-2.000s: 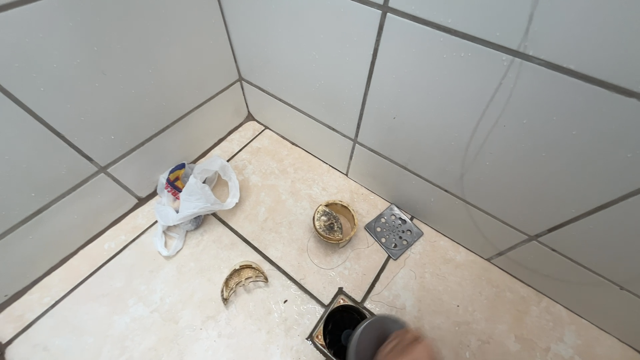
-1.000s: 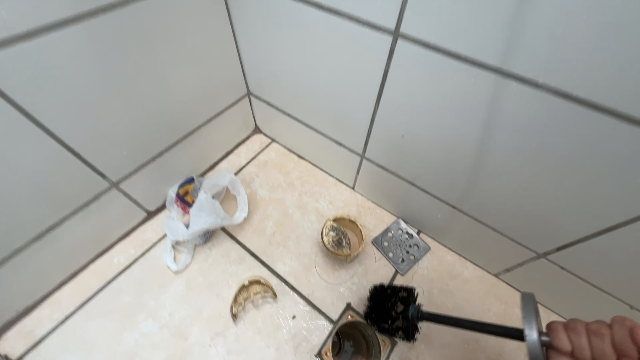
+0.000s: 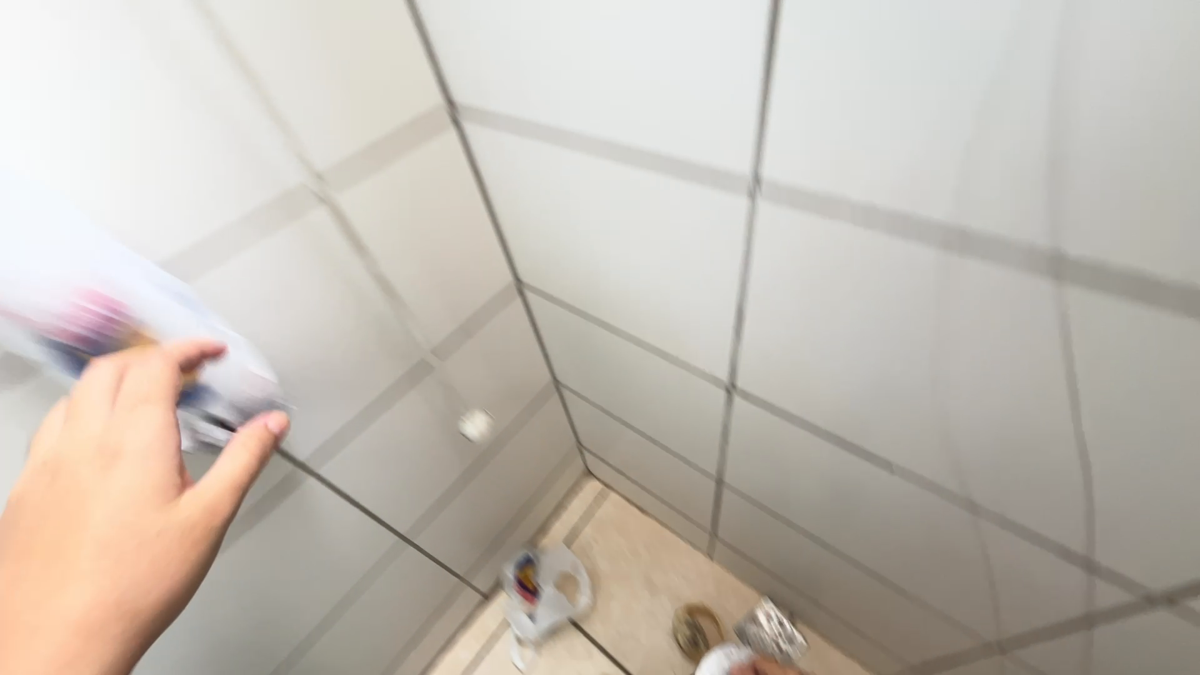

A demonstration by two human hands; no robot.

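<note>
My left hand [image 3: 122,478] is raised at the left, its fingers and thumb around the lower end of a blurred white plastic package [image 3: 216,356] with coloured print. At the bottom edge only a small part of my right hand [image 3: 769,666] shows, beside a round white thing [image 3: 722,659]; its grip is unclear. Close to that hand lie the square metal drain grate [image 3: 771,628] and a round brass-coloured drain part [image 3: 696,630]. The toilet brush and the drain opening are out of view.
A white plastic bag [image 3: 544,595] with a coloured item in it lies on the beige floor tiles by the left wall. Light tiled walls [image 3: 619,253] meet in the corner. A small white round fitting [image 3: 475,426] is on the left wall.
My left hand has come into view with the package. The right hand, earlier holding the brush by the drain, now shows only at the bottom edge. The view has tilted up.
</note>
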